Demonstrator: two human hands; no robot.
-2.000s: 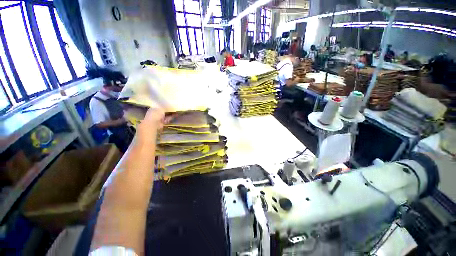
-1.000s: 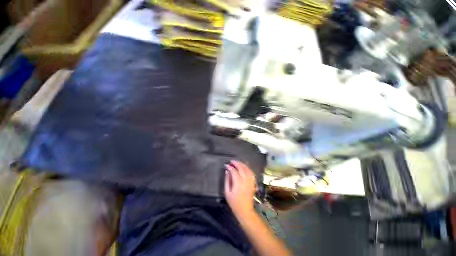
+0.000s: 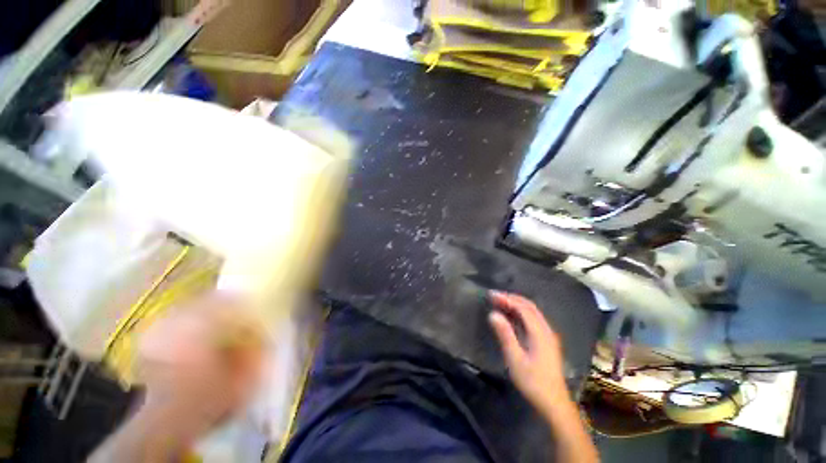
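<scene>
A large off-white fabric panel [image 3: 213, 172], blurred and bleached by glare, is raised at the left, over the dark work surface's left side. My left hand [image 3: 204, 348] is blurred at the panel's lower edge, closed on it; the fingertips are not clear. More pale panels with yellow edging [image 3: 100, 262] lie beneath and beside it. My right hand [image 3: 534, 353] holds nothing and rests, fingers apart, at the front edge of the dark surface [image 3: 408, 181]. The white sewing machine [image 3: 625, 118] stands at the right, its pale cylinder arm [image 3: 557, 240] below the head.
A stack of yellow-edged panels [image 3: 507, 45] stands at the back of the table. A brown cardboard box [image 3: 263, 32] is at the upper left. A yellowish tape roll [image 3: 702, 401] with black cords and a pink-red handled tool [image 3: 621, 348] lie right of my right hand.
The view has swung down from the room and then left. My left hand, earlier on the back stack, is now at the left with a raised panel. My right hand remains by the surface's front edge.
</scene>
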